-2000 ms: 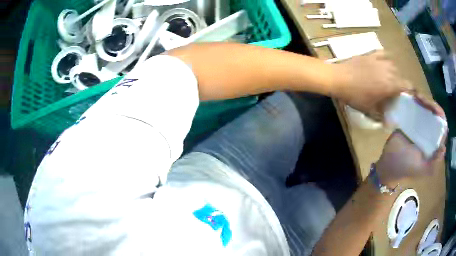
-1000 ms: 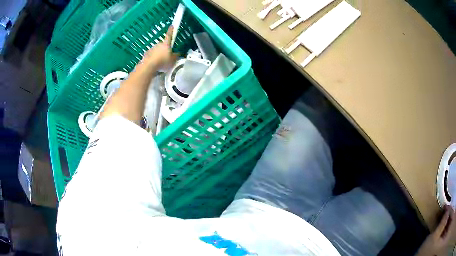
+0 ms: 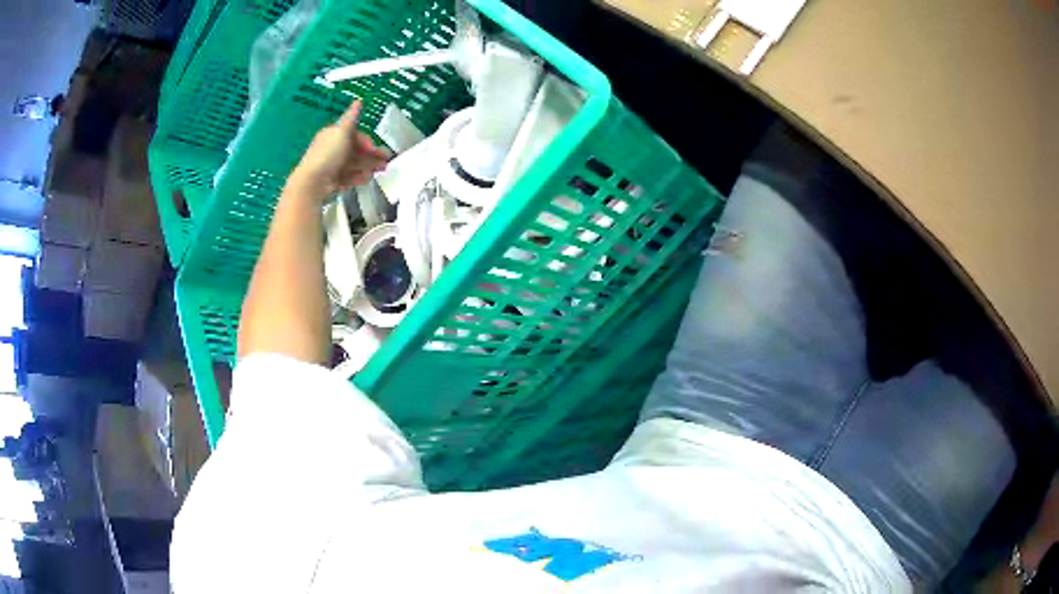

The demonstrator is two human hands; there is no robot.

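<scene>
My left hand is over the near green crate, fingers apart and holding nothing. Below and beside it lie jumbled white assembled units, with rings and flat arms. One slim white arm sticks out sideways above my fingertips, apart from them. My right hand is cut off by the right edge; only a bit of the wrist with a bracelet shows at the lower right corner.
A second green crate with a crumpled clear bag stands beyond the near one. A pronged white plate lies on the brown cardboard bench. Cardboard boxes stand at far left. My legs are between crate and bench.
My left hand first worked with my right on a white piece at the bench, then held a white arm in the crate; now it has let go. The view has turned left, and my right hand has left it.
</scene>
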